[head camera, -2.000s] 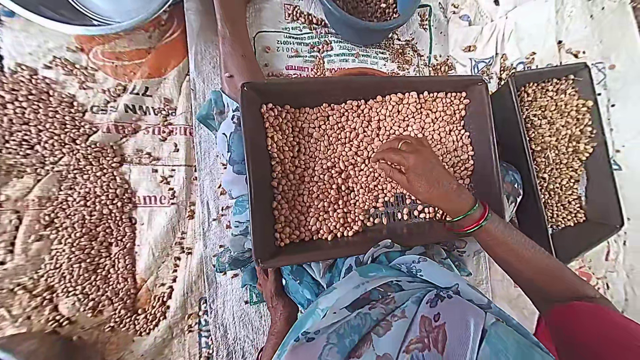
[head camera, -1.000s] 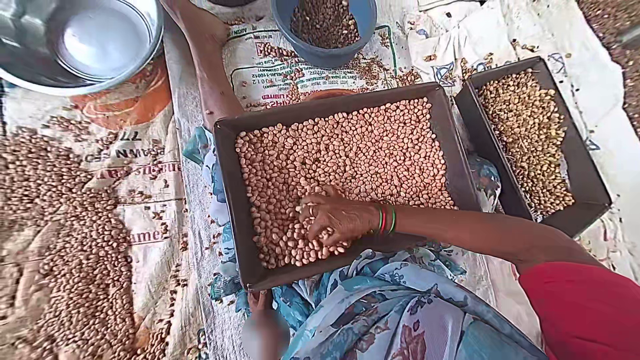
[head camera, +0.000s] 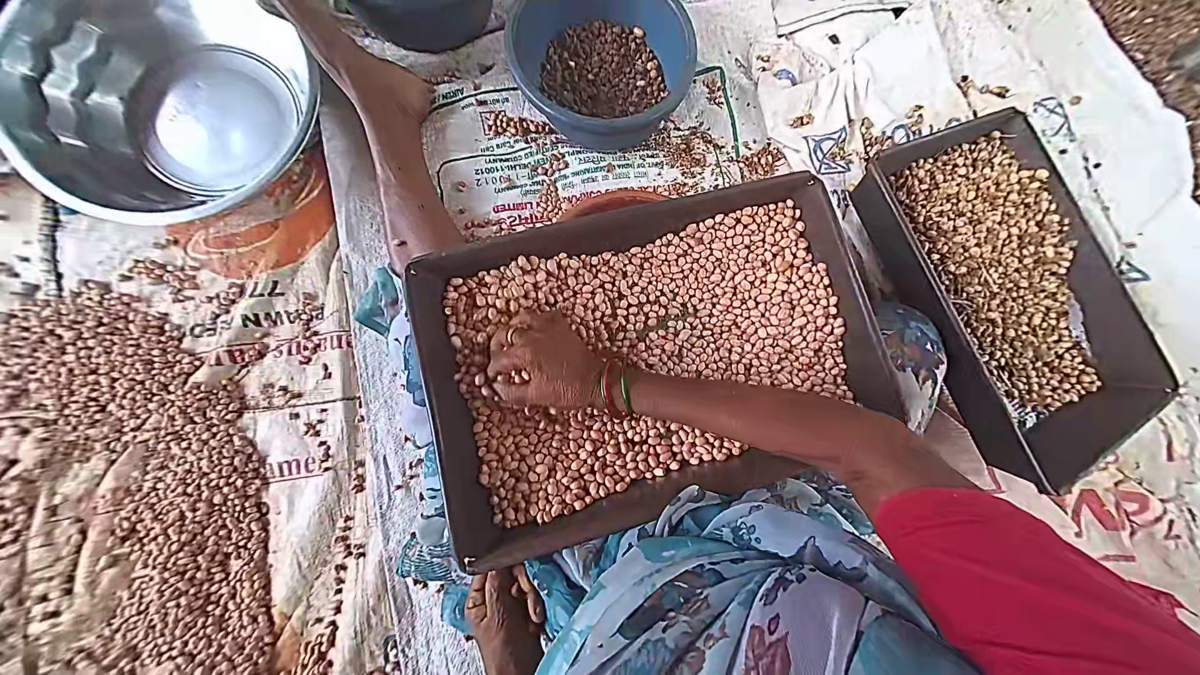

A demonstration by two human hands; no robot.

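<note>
A dark rectangular tray (head camera: 436, 394), tilted in view, rests over the lap and holds a layer of pinkish-brown seeds (head camera: 731, 291) that look like peanut kernels. My right hand (head camera: 546, 361), with a ring and red and green bangles, is in the left part of these seeds. Its fingers are curled, and a few seeds show between them. At the tray's near left corner my left hand (head camera: 504, 609) holds the edge from below; part of its fingers is hidden under the tray.
Right of the tray stands a second dark tray (head camera: 1111, 412) of paler yellowish-brown pieces. Beyond are a blue bowl (head camera: 600, 131) with dark pieces and a dark container (head camera: 422, 23). A shiny metal basin (head camera: 225, 122) and a spread of seeds (head camera: 187, 506) lie left on printed sacks.
My right hand has moved from the right part of the tray to the left part, and its fingers now close around some seeds. My left hand stays at the near left corner. The view has shifted.
</note>
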